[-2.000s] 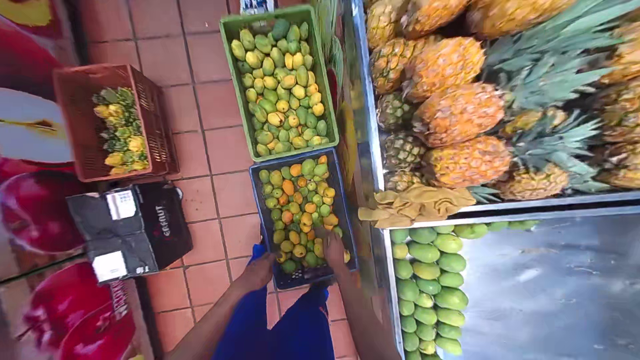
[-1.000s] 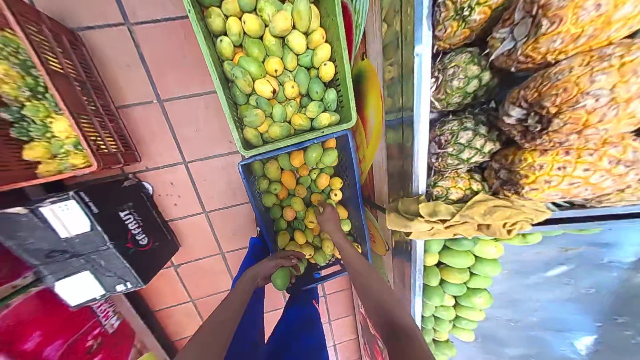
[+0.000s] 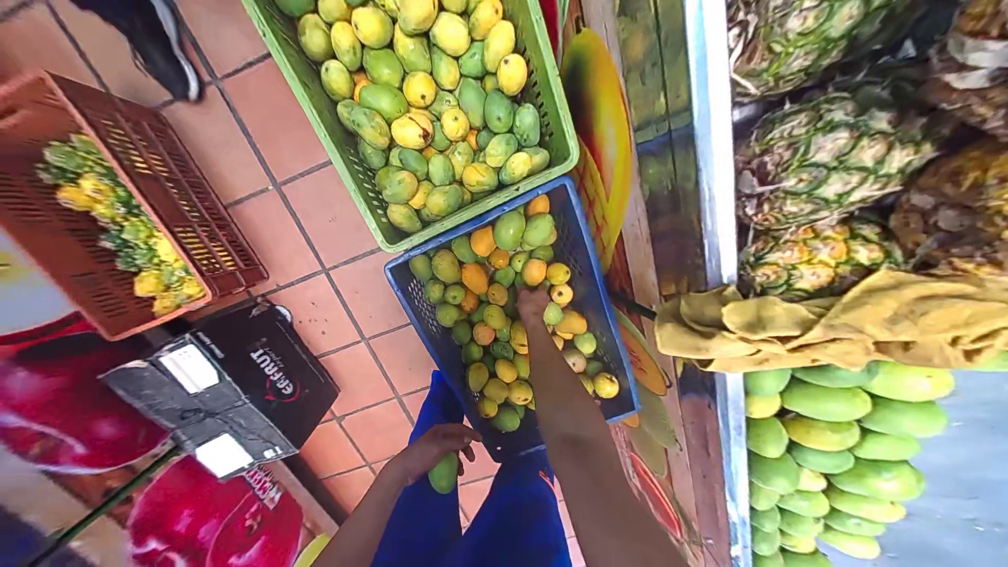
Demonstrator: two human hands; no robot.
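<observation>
My left hand (image 3: 438, 450) is outside the near left corner of a blue plastic crate (image 3: 419, 315), its fingers curled over a green mango (image 3: 444, 473). My right hand (image 3: 533, 303) reaches down among the green, yellow and orange mangoes (image 3: 475, 278) inside that crate. Its fingertips are hidden, so whether it grips a fruit does not show. A green plastic crate (image 3: 319, 134) full of green and yellow mangoes (image 3: 412, 130) stands against the far side of the blue one.
To the left are a brown plastic crate (image 3: 169, 177) of yellow-green produce and a black cardboard box (image 3: 268, 370). A shoe (image 3: 161, 47) is at the top left. On the right, a metal-edged display holds pineapples (image 3: 835, 157), stacked green mangoes (image 3: 827, 433) and a mustard cloth (image 3: 827, 319).
My left hand has moved out from the blue crate's near end with a green mango. My right hand has reached farther into the crate. A shoe has come into view. The view is closer.
</observation>
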